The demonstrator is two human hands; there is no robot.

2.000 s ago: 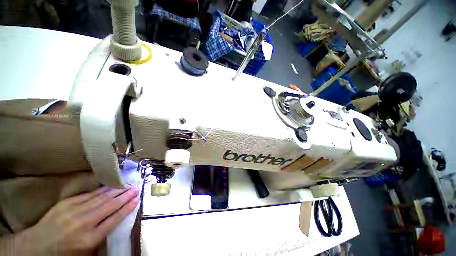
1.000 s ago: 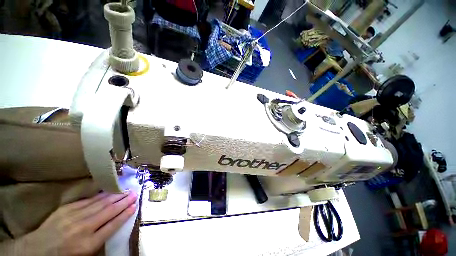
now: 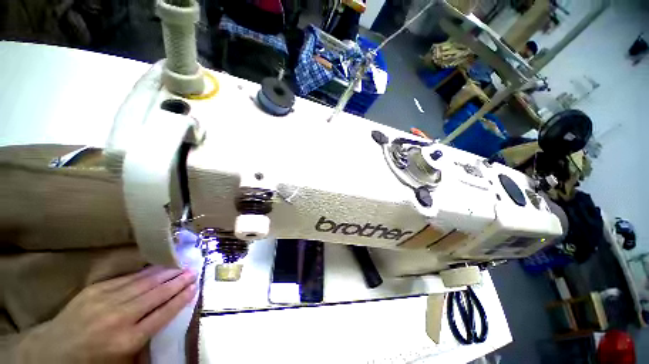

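The mid-brown cloth [image 3: 64, 213] lies heaped at the left of the white sewing machine [image 3: 299, 170]. A white strip [image 3: 171, 341] lies along the cloth's right edge and runs up to the lit needle area [image 3: 206, 249]. The needle and presser foot are too small and glary to make out. My left hand [image 3: 117, 309] lies flat on the cloth and strip just below the needle area, fingers extended and close together, gripping nothing visible. Its thumb is not clearly seen. My right hand is out of the picture.
A dark smartphone [image 3: 297, 271] and a slim black tool [image 3: 366, 266] lie under the machine arm. Black-handled scissors [image 3: 467, 315] and a beige card piece [image 3: 434, 316] lie at the table's right. Behind stand blue bins [image 3: 470, 124] with cloth.
The view has shifted slightly. My left hand stays flat on the cloth and strip in nearly the same place near the needle area. No clear movement of the cloth shows.
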